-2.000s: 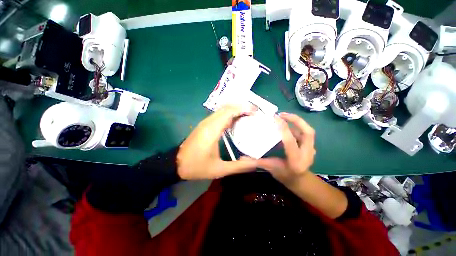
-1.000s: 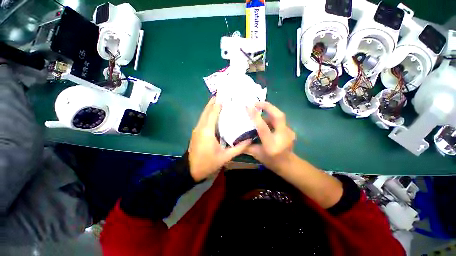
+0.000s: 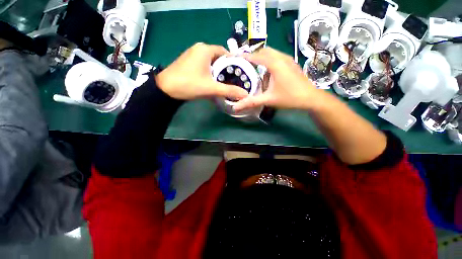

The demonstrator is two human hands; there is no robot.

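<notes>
A white camera ball head (image 3: 234,107) is held over the bench in front of me. Its round black lens face with a ring of LEDs points up towards me. My left hand (image 3: 196,75) grips its left side, with the thumb across the front near the LEDs. My right hand (image 3: 277,80) grips its right side, with the thumb at the lower front edge. Part of the white body shows behind the ball between my hands; the rest is hidden. A small dark part shows below my right hand.
Open camera units (image 3: 317,38) with wired ball halves stand at the right. A white bracket (image 3: 400,115) lies beside them. An adhesive box (image 3: 257,21) lies behind my hands. A closed camera (image 3: 93,87), an open unit (image 3: 121,23) and a black box are at left, beside a person's grey sleeve (image 3: 20,116).
The camera has turned so that its LED face now shows towards me. Both hands have moved up and away from my body with it, staying around the ball. The view has shifted.
</notes>
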